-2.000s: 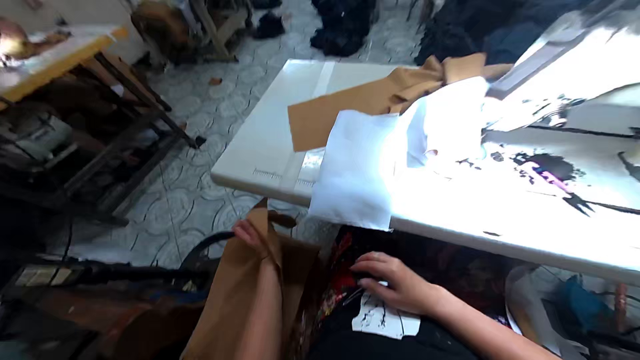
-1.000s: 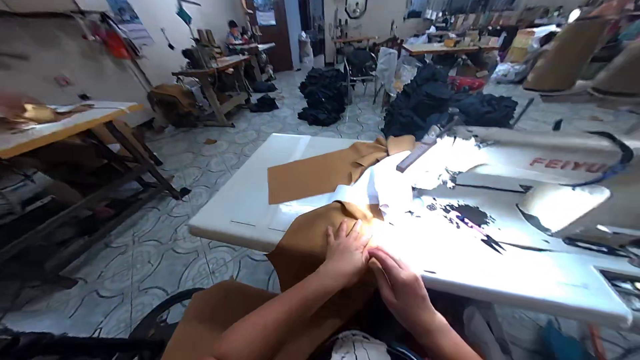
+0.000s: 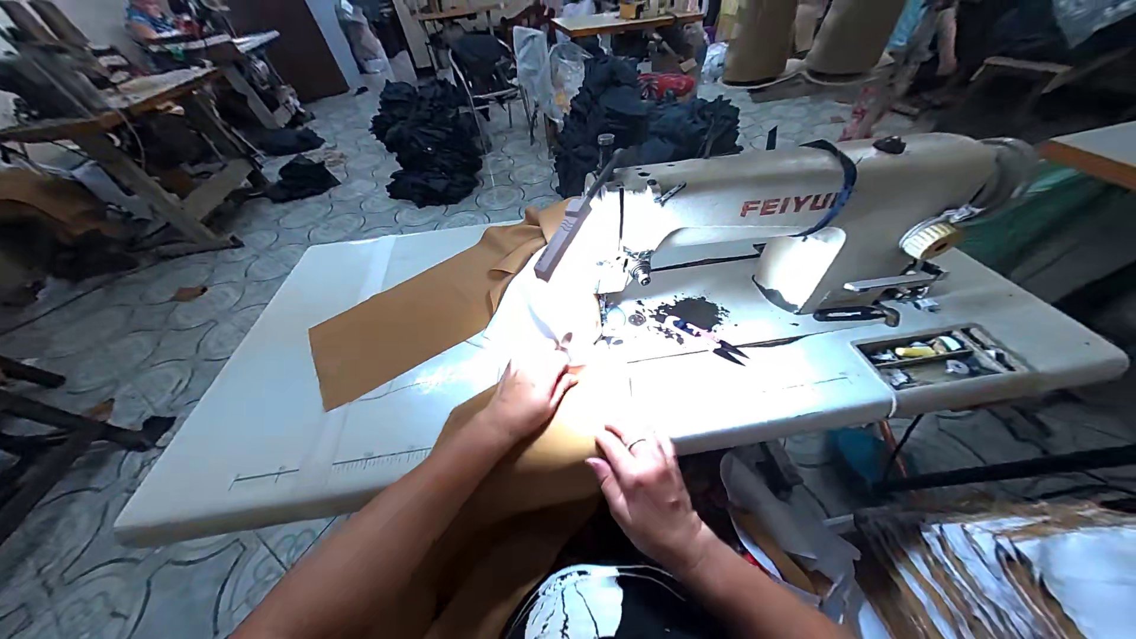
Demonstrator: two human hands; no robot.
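Observation:
A white industrial sewing machine [image 3: 710, 191] stands on a white table [image 3: 266, 426], its lamp glaring over the needle area. Brown fabric [image 3: 568, 444] hangs from the table's front edge into my lap. My left hand [image 3: 530, 390] pinches its upper edge just in front of the presser foot, beside white fabric [image 3: 541, 311]. My right hand [image 3: 643, 479] grips the brown fabric's right edge near the table edge. Another brown fabric piece [image 3: 408, 315] lies flat left of the machine, bunched at its far end. Thread snips [image 3: 706, 339] rest right of the needle.
A recessed tray [image 3: 941, 355] of small parts is set into the table's right side. Stacked fabric pieces [image 3: 994, 568] are at lower right. Dark cloth heaps [image 3: 430, 142] lie on the floor beyond, near a chair [image 3: 484, 75]. Another wooden worktable [image 3: 115, 102] stands at left.
Two seconds ago the brown fabric was below the table in my left hand, my right hand in my lap; now both hold it up by the needle. The view has swung up and right.

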